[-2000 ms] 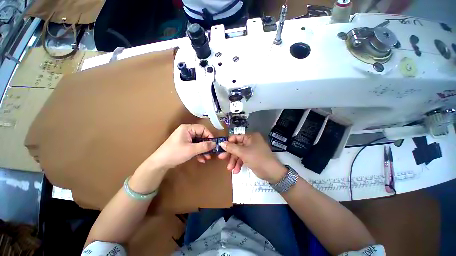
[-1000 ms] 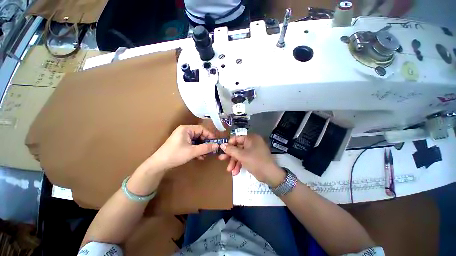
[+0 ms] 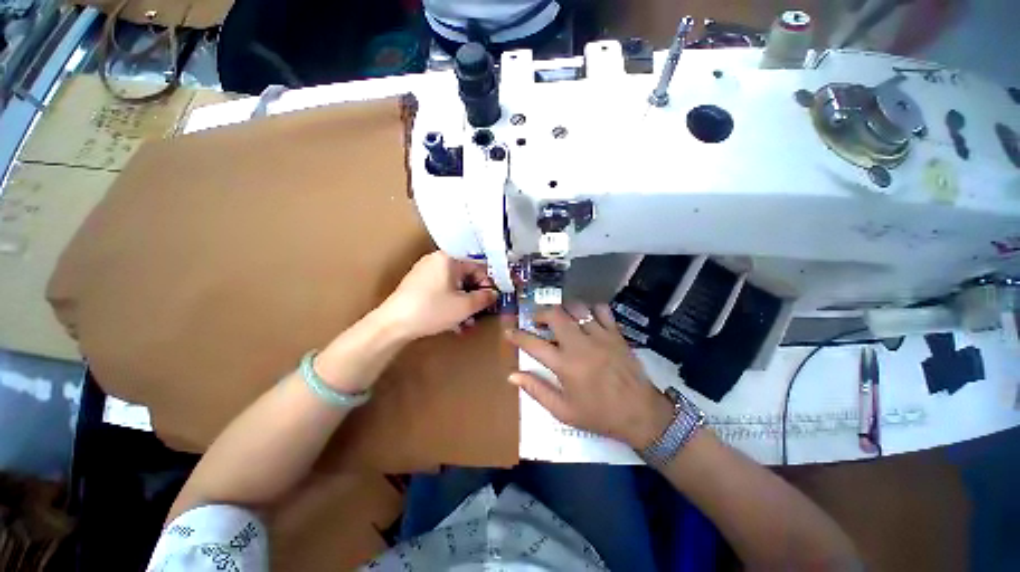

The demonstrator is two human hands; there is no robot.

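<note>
The brown cut panel lies flat left of the needle, its right edge under the machine head. My left hand is at the presser foot, thumb and fingers pinched on a small dark label, mostly hidden by the fingers. My right hand lies flat with fingers spread, its fingertips on the panel's right edge and the plate beside the foot. The white sewing machine stands over the work. The black label stacks lie under its arm, right of my right hand.
Pink-handled snips and a thin cable lie at the right, beside a black cross-shaped scrap. A printed scale runs along the table's front edge. Cardboard lies at the left. A thread cone stands behind the arm.
My left hand has moved forward to the presser foot with the label. My right hand has let go of the label and spread flat on the work. The view has shifted slightly.
</note>
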